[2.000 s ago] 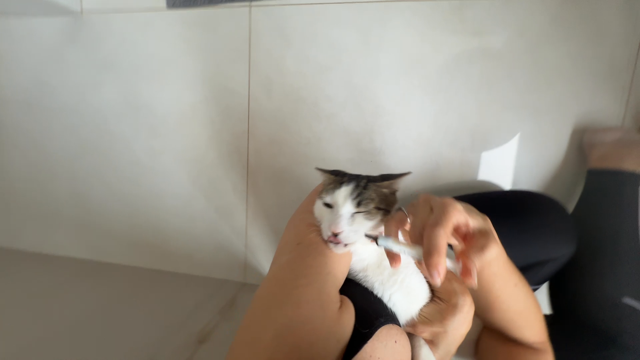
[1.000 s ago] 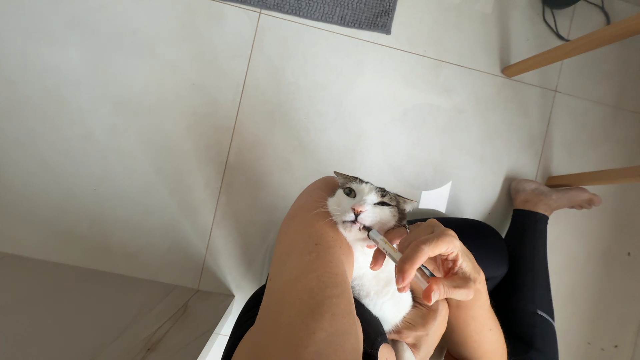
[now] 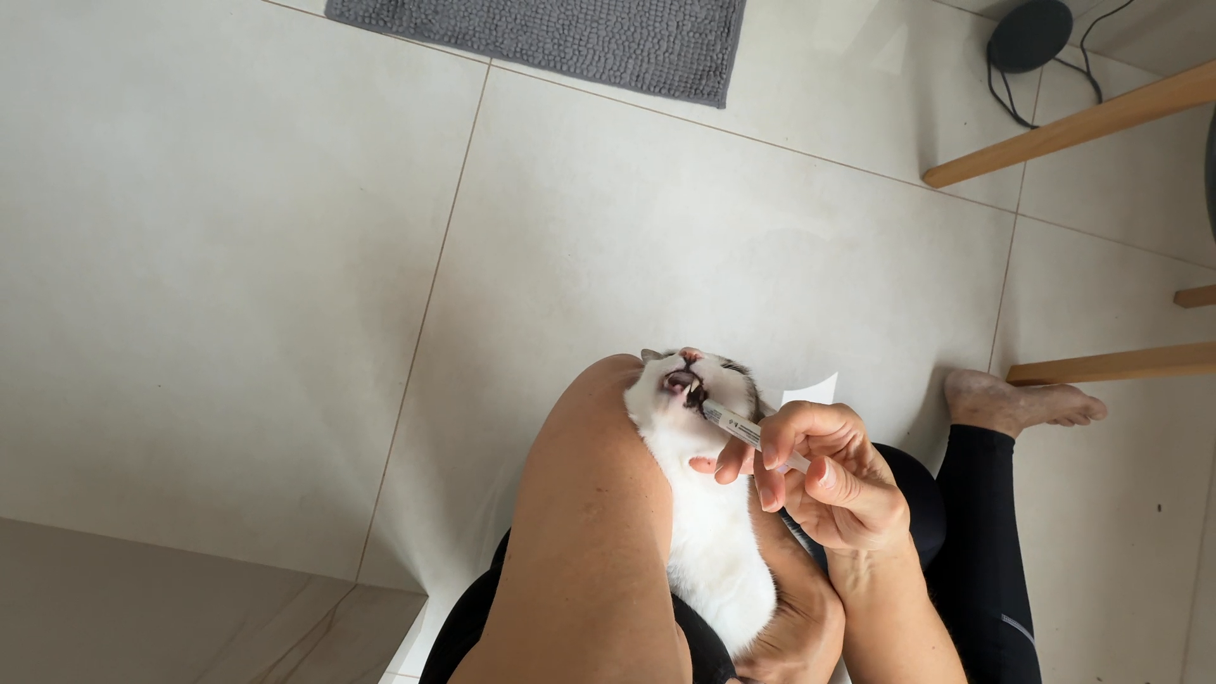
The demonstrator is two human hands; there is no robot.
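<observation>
A white and tabby cat lies belly-up along my bare left arm, its head tipped back and its mouth open with teeth showing. My left hand, partly hidden, is closed around the cat's lower body. Between the fingers and thumb of my right hand is a slim plastic syringe with small printing on its barrel. The syringe's tip is at the corner of the cat's mouth; whether it is inside cannot be told. My right wrist lies above my left forearm.
Light tiles cover the floor. A grey textured mat lies at the top. Wooden furniture legs and a dark round device with a cord are at right. A bare foot and white paper-like piece are nearby.
The cat's head has tipped back and its mouth has opened wide. My right hand has brought the syringe from beside its cheek to its mouth. The view has shifted, showing more floor.
</observation>
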